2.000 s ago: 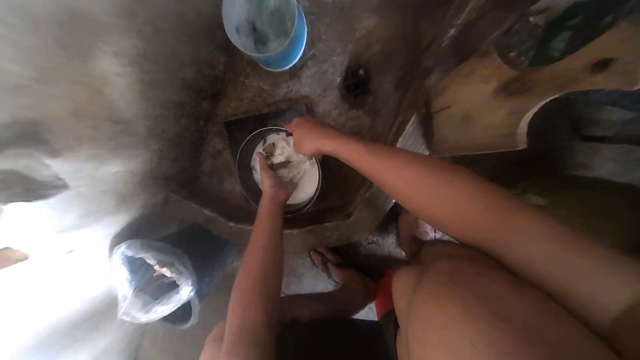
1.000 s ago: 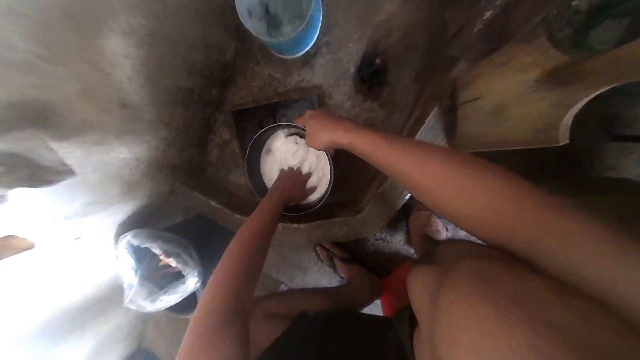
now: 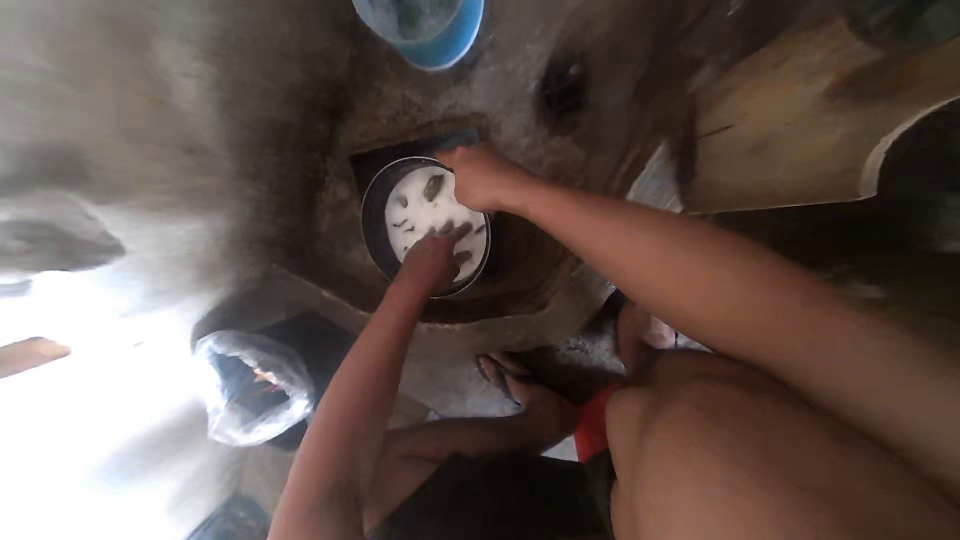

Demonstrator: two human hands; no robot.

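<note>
A dark round pot (image 3: pixel 375 240) with a thin pale rim stands over a dark square recess in the worn ledge. White, cloudy contents (image 3: pixel 420 214) fill much of it, with several dark pieces or gaps showing at the surface. My left hand (image 3: pixel 435 259) reaches in from below, fingertips apart and partly sunk in the white contents; nothing is seen held in it. At the pot's upper right, my right hand (image 3: pixel 484 178) is closed on the rim. Its fingertips are partly hidden.
A blue bucket (image 3: pixel 442 52) stands beyond the pot, beside a dark drain-like hole (image 3: pixel 564 86). A clear plastic bag (image 3: pixel 251 431) lines a container at lower left. The ledge's raised edge (image 3: pixel 517 326) runs near my feet; a wooden board (image 3: pixel 780 127) lies at right.
The white contents looked thick and heaped a second ago; now they look flatter and more liquid, with dark spots. My left hand has shifted within the pot. My right hand stays at the rim.
</note>
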